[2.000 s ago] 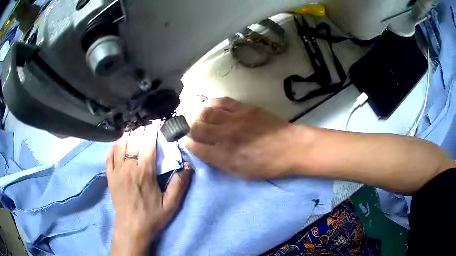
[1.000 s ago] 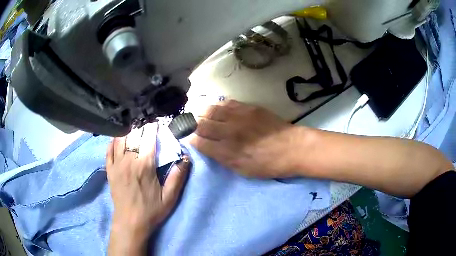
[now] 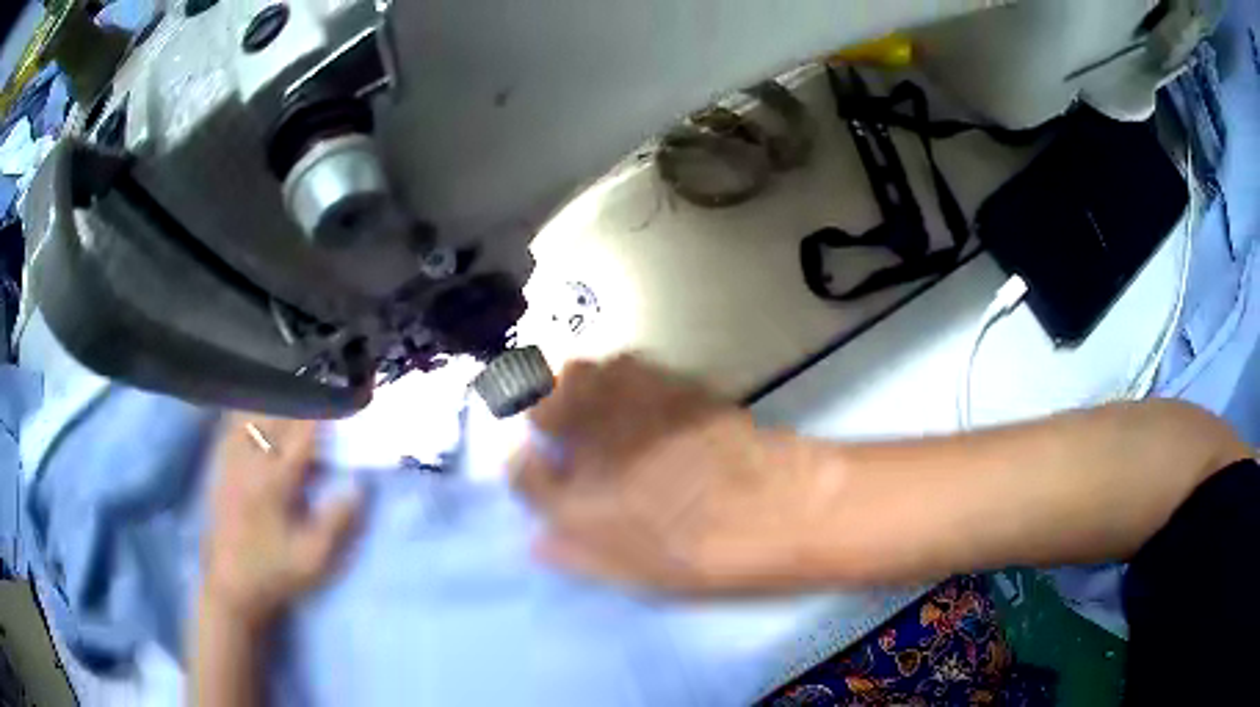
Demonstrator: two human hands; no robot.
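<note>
A light blue cloth (image 3: pixel 470 594) lies in front of the sewing machine (image 3: pixel 456 124), blurred. Its upper edge near the needle area is washed out by glare. My left hand (image 3: pixel 263 518), blurred and with a ring, lies on the cloth at the left, fingers toward the machine. My right hand (image 3: pixel 650 470) is right of the ridged grey knob (image 3: pixel 514 381), fingers curled at the cloth's edge; it seems to pinch the cloth. The needle and presser foot are lost in glare.
On the machine bed (image 3: pixel 663 290) lie a coil of thread or cord (image 3: pixel 714 159) and a black strap (image 3: pixel 884 194). A flat black device (image 3: pixel 1085 221) with a white cable is at the right. Blue cloth heaps flank the table. A patterned dark blue cloth (image 3: pixel 912 649) shows below.
My left hand has moved left, away from the knob, and my right hand has moved down a little. The cloth has shifted toward me, baring a small round marked spot on the bed.
</note>
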